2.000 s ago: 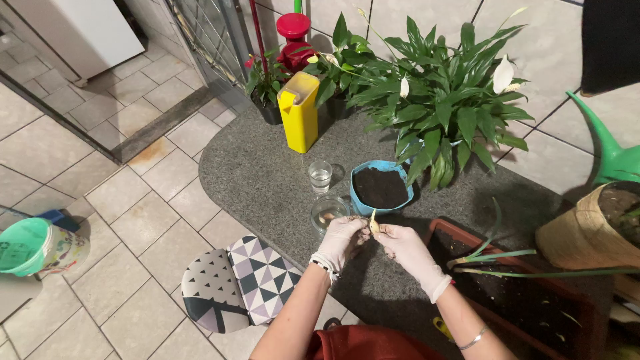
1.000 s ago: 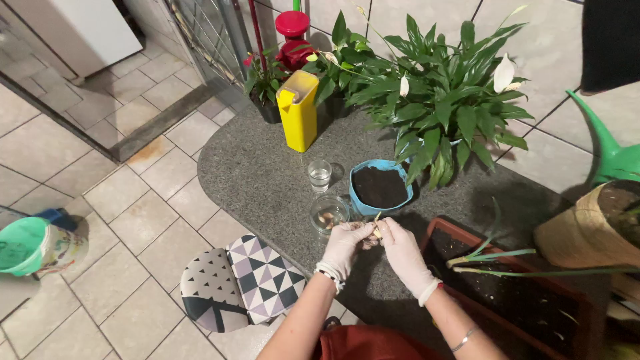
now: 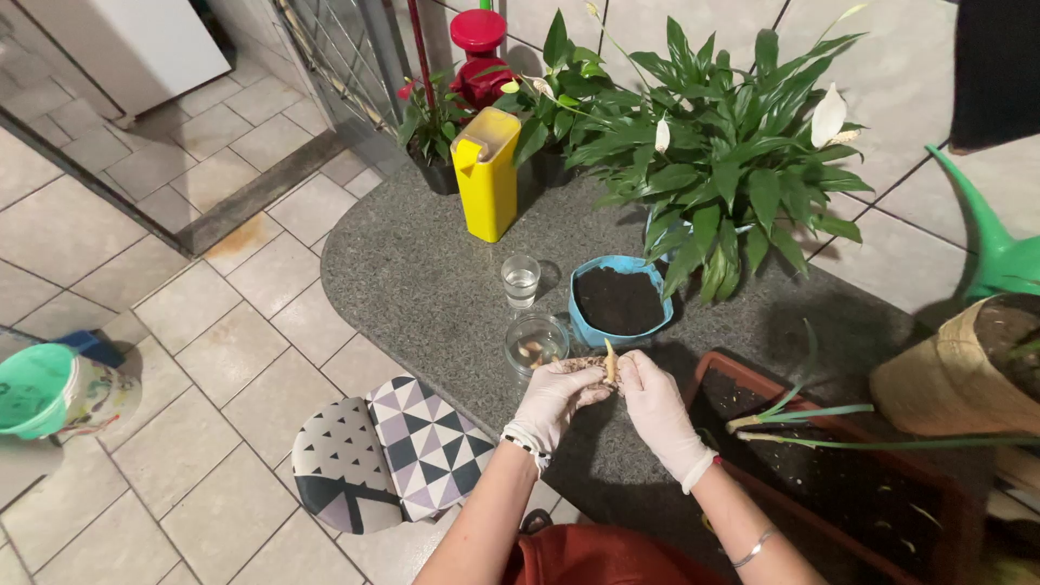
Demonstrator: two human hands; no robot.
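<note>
My left hand [image 3: 561, 394], in a pale glove, is closed around a knobbly brown root piece [image 3: 597, 366] with a pale yellowish shoot [image 3: 610, 361] standing up from it. The gloved fingertips of my right hand [image 3: 656, 398] pinch the same piece from the other side. Just behind my left hand a glass bowl [image 3: 536, 340] holds a few small brownish pieces. Beyond it stands a small glass of clear liquid [image 3: 521, 283]. A blue pot [image 3: 578, 317] filled with dark soil sits behind both hands. What my palms cover is hidden.
On the grey granite counter [image 3: 390, 252] stand a yellow container [image 3: 490, 187], a peace lily [image 3: 731, 171] and smaller potted plants. At right are a brown planter box [image 3: 715, 361] with green shoots and a wrapped pot [image 3: 926, 374]. A patterned chair [image 3: 431, 447] touches the counter's near side.
The root piece has been turned in my fingers; its pale shoot now points upward between my hands. Both hands remain close together near the glass bowl.
</note>
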